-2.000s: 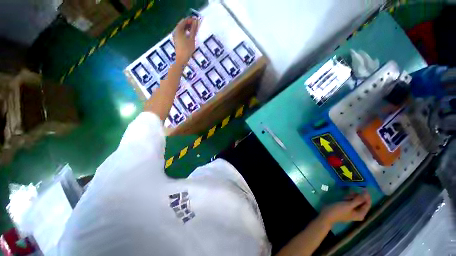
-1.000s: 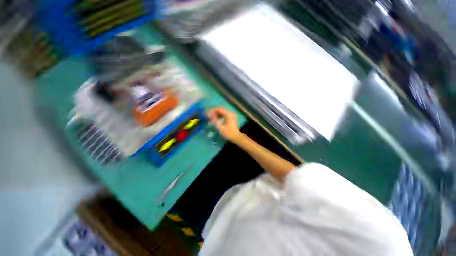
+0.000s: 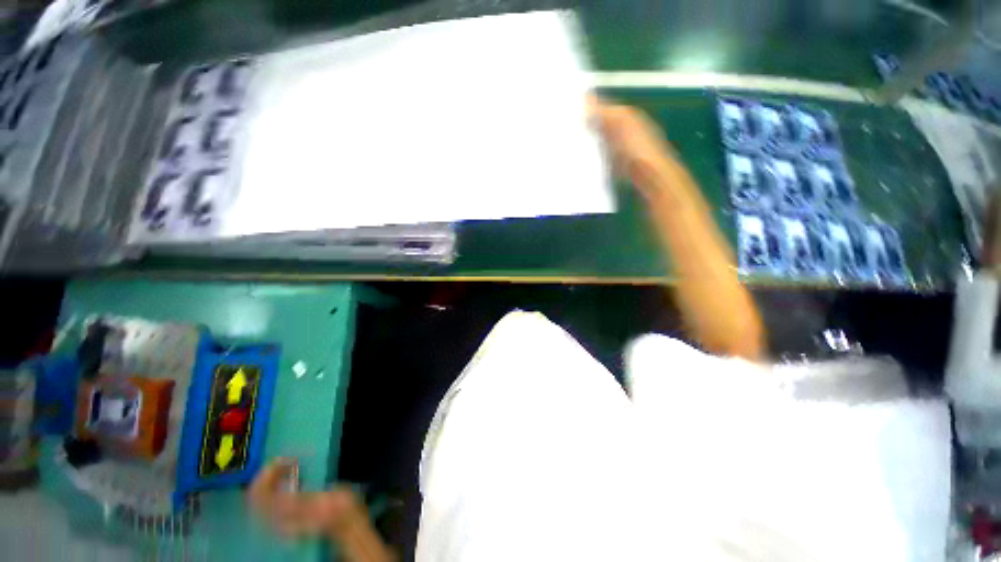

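A large plain white sheet [image 3: 417, 132] lies over the tray stack, its right end out past the stack. My right hand [image 3: 615, 126] is at the sheet's right edge with the fingers closed on it; the fingertips are partly hidden. Phone frames [image 3: 203, 143] show in the tray left of the sheet. My left hand [image 3: 296, 507] is over the teal bench beside the blue start box [image 3: 263, 384]; it is blurred, and whether it holds something small cannot be told. The orange press fixture [image 3: 154, 417] has one phone frame [image 3: 114, 411] in it.
More clear trays [image 3: 82, 154] are stacked at the far left. A group of bluish-looking frames [image 3: 796, 187] lies on the dark green line table at right. The teal bench [image 3: 318, 318] is at lower left, with a tiny white piece [image 3: 300, 369] on it.
The view has swung from the carton past the press to the line table. My right hand has moved from beside the start box to the white sheet. My left hand has come over the bench.
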